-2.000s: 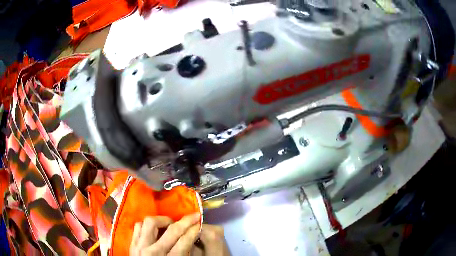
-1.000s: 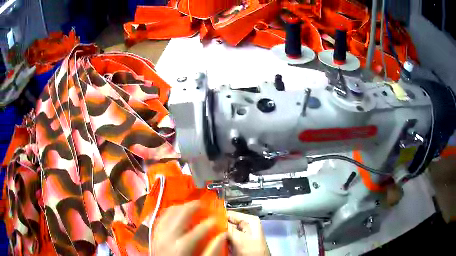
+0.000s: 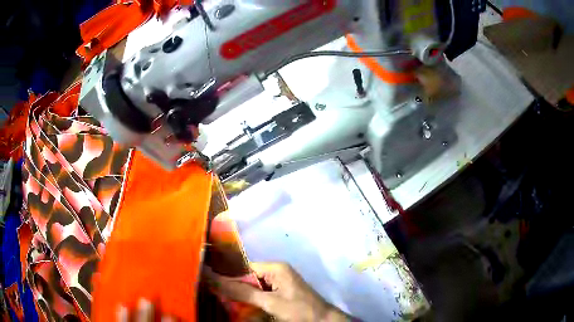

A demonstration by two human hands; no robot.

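The plain orange fabric band (image 3: 154,233) runs from under the presser foot (image 3: 189,158) down to the bottom edge. A patterned panel (image 3: 225,227) with a thin pale edge shows along its right side. My right hand (image 3: 280,292) pinches this panel near its edge, below the cylinder arm (image 3: 315,141). My left hand (image 3: 135,311) shows only as blurred fingertips on the orange band at the bottom; the rest is cut off, so its grip cannot be told. The needle is too blurred to make out.
A heap of wave-patterned panels (image 3: 69,201) lies left of the machine head (image 3: 113,110). Orange pieces (image 3: 116,28) lie behind it. The worn white tabletop (image 3: 315,233) stretches right of the work. A red cord (image 3: 391,200) hangs at the table edge.
The view has shifted, so the machine sits higher and further left. The orange band now lies long and flat towards me. My right hand is lower; my left hand has mostly left the picture.
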